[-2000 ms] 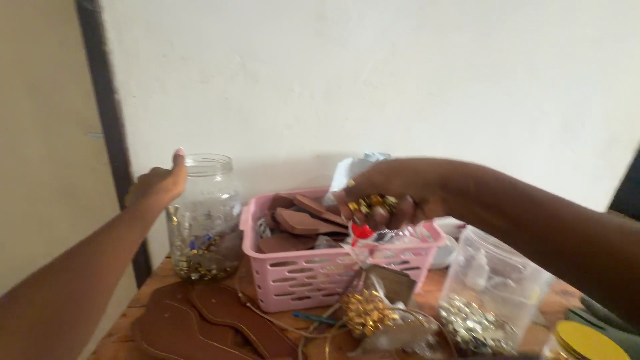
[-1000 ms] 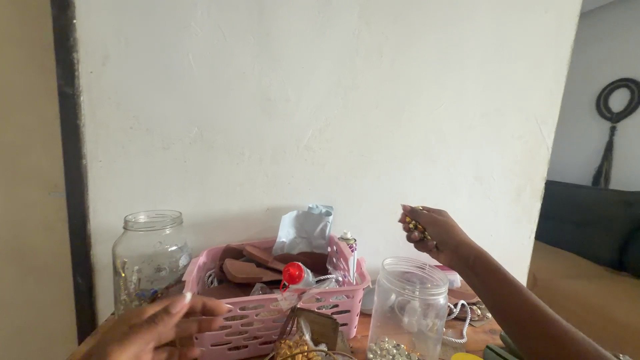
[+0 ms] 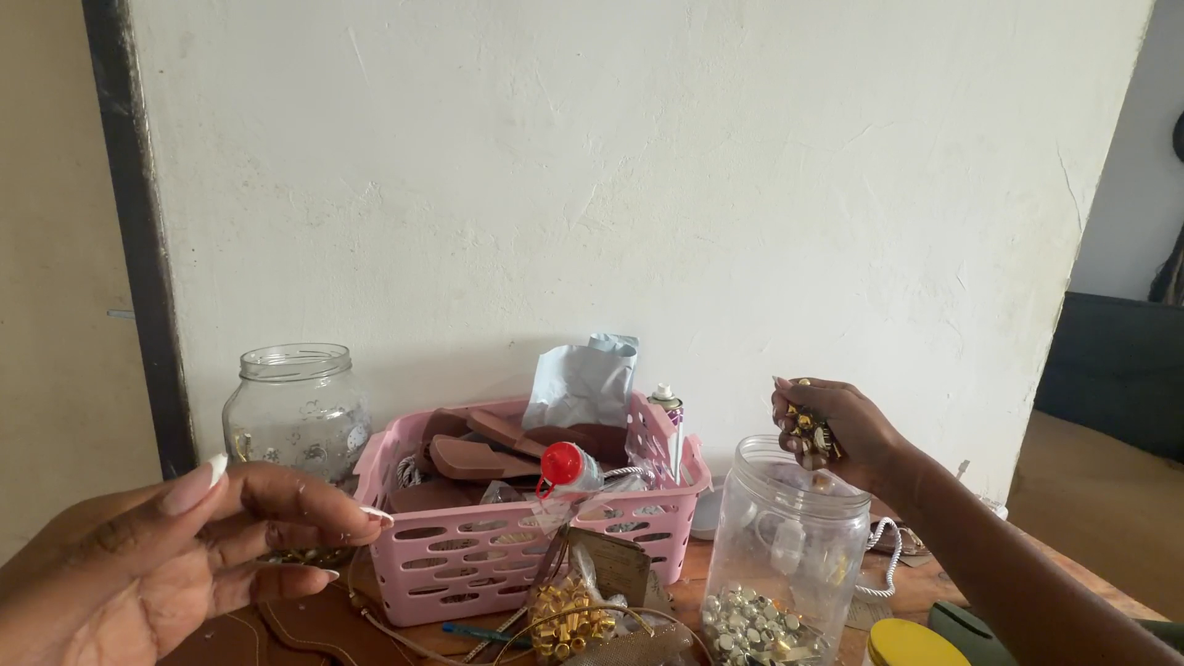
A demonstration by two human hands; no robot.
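My right hand (image 3: 832, 430) is closed around a clump of gold and dark metal pieces (image 3: 809, 427), just above the mouth of a clear plastic jar (image 3: 782, 518). Silver-coloured studs (image 3: 754, 624) lie in the bottom of that jar. At the lower left my left hand (image 3: 185, 546) is held up with its fingers apart and nothing in it. Behind it stands an uncapped clear jar (image 3: 301, 407), its lower part partly hidden by the hand. The pink plastic basket (image 3: 527, 555) between the hands holds brown sole-shaped pieces (image 3: 472, 458) and a red-capped bottle (image 3: 564, 467).
In front of the basket lie a bag of gold-coloured beads (image 3: 569, 620) and thin cords. Brown stitched pieces (image 3: 305, 638) are at the lower left of the wooden table (image 3: 916, 587). A yellow lid (image 3: 911, 643) is at the front right. A wall (image 3: 601, 203) rises behind.
My right hand has moved from over the basket to over the right jar, still holding metal pieces. My left hand has come away from the left jar's rim. The view has shifted.
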